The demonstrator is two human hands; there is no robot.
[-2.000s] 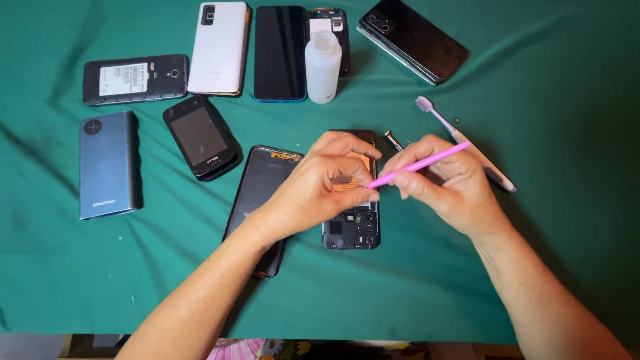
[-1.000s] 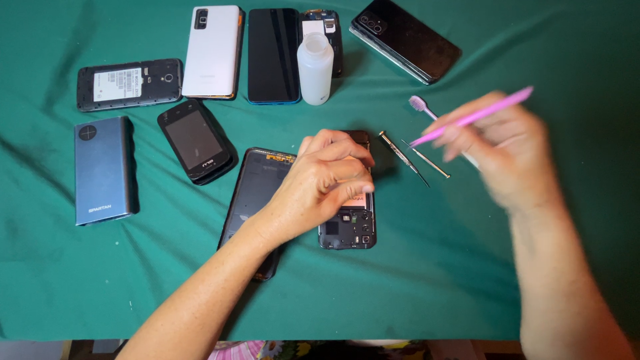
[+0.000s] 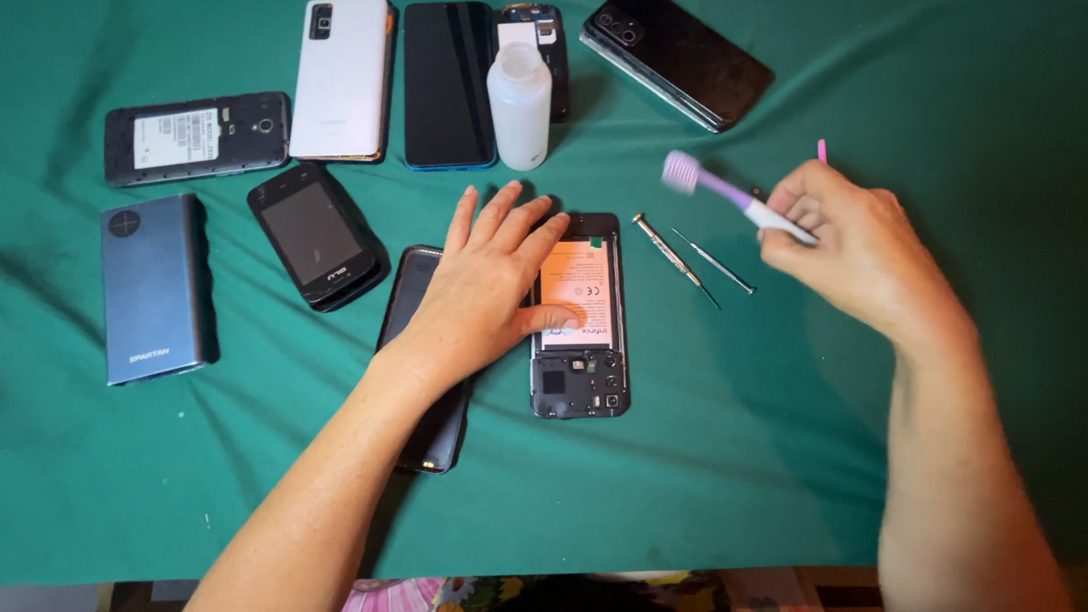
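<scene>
My left hand (image 3: 497, 280) lies with fingers spread on an opened smartphone (image 3: 580, 382), its thumb over the phone's battery (image 3: 595, 293). Under that hand and wrist, a dark phone back cover or panel (image 3: 435, 433) is partly hidden. My right hand (image 3: 837, 238) grips a purple and white toothbrush (image 3: 731, 194), bristles toward the left. A pink end of a thin tool (image 3: 822, 151) sticks up behind the right fingers. Between the hands, two small precision screwdrivers, one thicker (image 3: 677, 259) and one thinner (image 3: 714, 262), rest on the green cloth.
A white plastic bottle (image 3: 519, 110) stands upright beside a dark phone (image 3: 449, 85). A white phone (image 3: 342, 85), an opened phone (image 3: 246, 136), a small black phone (image 3: 316, 234) and a blue power bank (image 3: 153, 289) lie left. Black phones (image 3: 688, 59) lie upper right.
My right hand, earlier holding the pink tool in front of it, has taken up the toothbrush from the cloth. My left hand has spread its fingers and uncovered more of the opened phone.
</scene>
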